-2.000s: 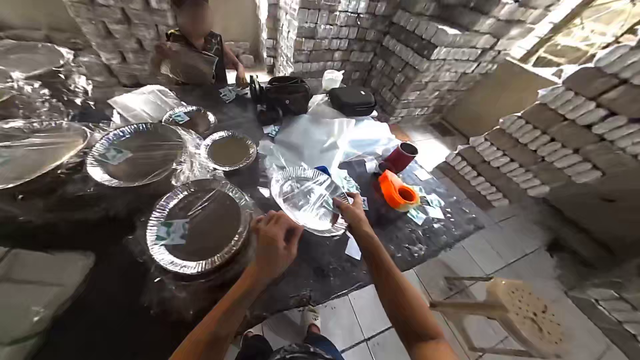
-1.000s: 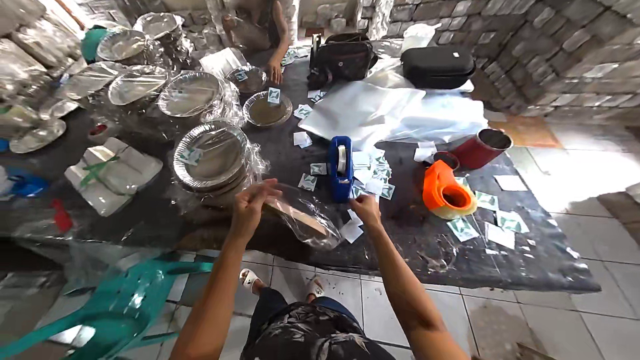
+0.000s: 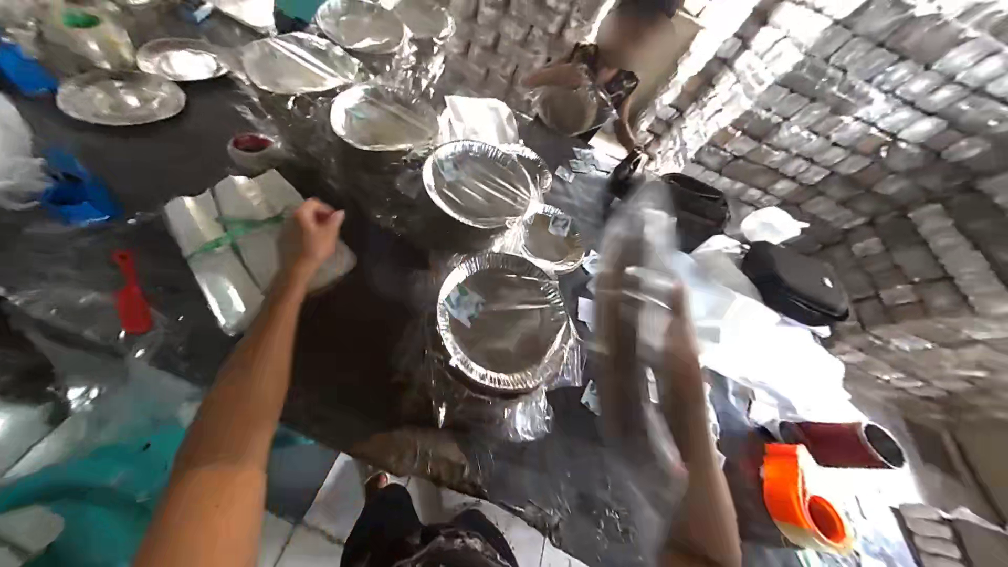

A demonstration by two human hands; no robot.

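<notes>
My left hand (image 3: 313,236) is raised over a bundle of pale folded packs (image 3: 228,244) tied with green strap; its fingers are closed together, and whether they pinch anything is unclear. On the right, my right hand (image 3: 676,315) is blurred by motion and holds a plastic-wrapped foil pan (image 3: 622,323) tilted on its edge. Between the hands lies a stack of round foil pans (image 3: 504,323) in clear wrap, with a small printed slip on top. Another wrapped foil pan (image 3: 479,185) and a smaller round pan (image 3: 551,236) are just behind it.
An orange tape dispenser (image 3: 803,504) and a dark red cylinder (image 3: 843,443) stand at the right, near clear plastic sheets (image 3: 780,346) and a black case (image 3: 795,283). A red-handled tool (image 3: 132,293) lies left. Another person (image 3: 591,87) holds a pan across the table. A teal chair (image 3: 102,488) stands lower left.
My left hand has moved left, away from the wrapped pan it was at, to above the tied bundle. The pan is now at my right hand, tilted on edge. The view has swung left.
</notes>
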